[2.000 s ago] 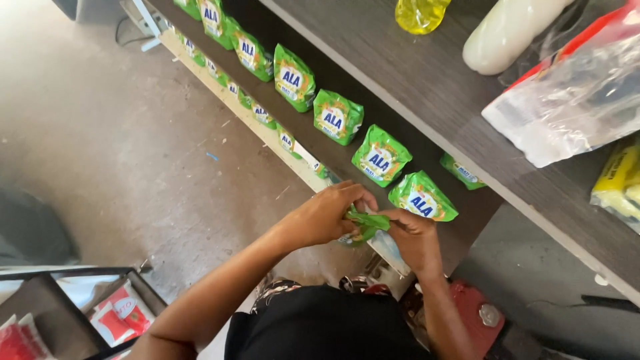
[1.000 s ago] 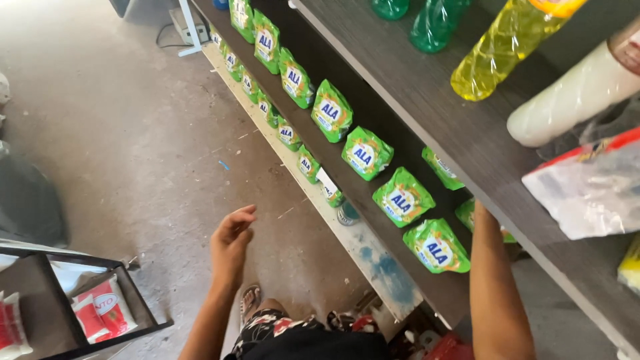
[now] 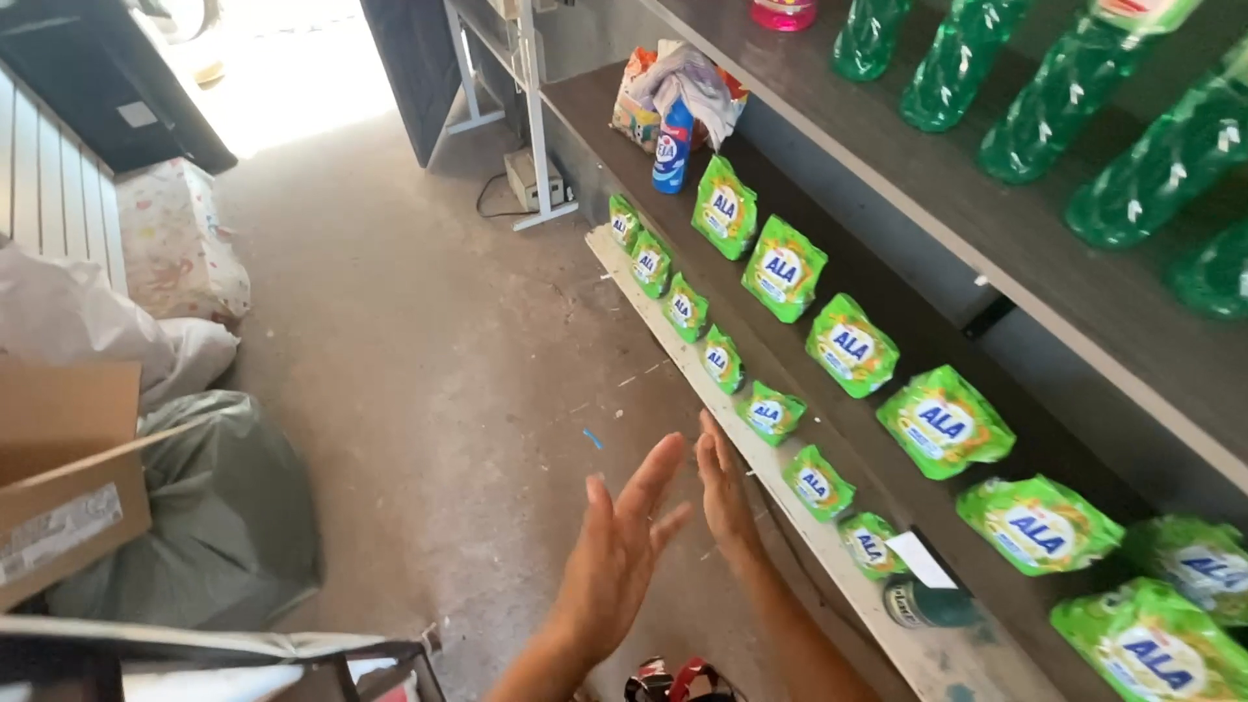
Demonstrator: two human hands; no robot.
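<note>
My left hand (image 3: 616, 546) is raised over the floor with fingers spread and holds nothing. Close to its right, my right hand (image 3: 723, 487) is also bare, palm turned toward the left one. Small green ALA detergent bags (image 3: 770, 413) stand in a row on the low pale ledge (image 3: 682, 370), just right of my hands. Larger green ALA bags (image 3: 941, 421) line the dark shelf above them. At the near end of the small row are a dark green can (image 3: 926, 604) and a white card (image 3: 920, 560).
Green bottles (image 3: 1058, 107) stand on the upper shelf. A blue spray can (image 3: 672, 146) and a cloth-topped bag (image 3: 682, 83) sit at the far end of the dark shelf. A cardboard box (image 3: 73, 478) and a dark green plastic bag (image 3: 229, 507) are at the left, on the floor side.
My right hand has come out from the shelf, where it reached beside the large bags, and is now near my left hand. The view has swung toward the shelf's far end.
</note>
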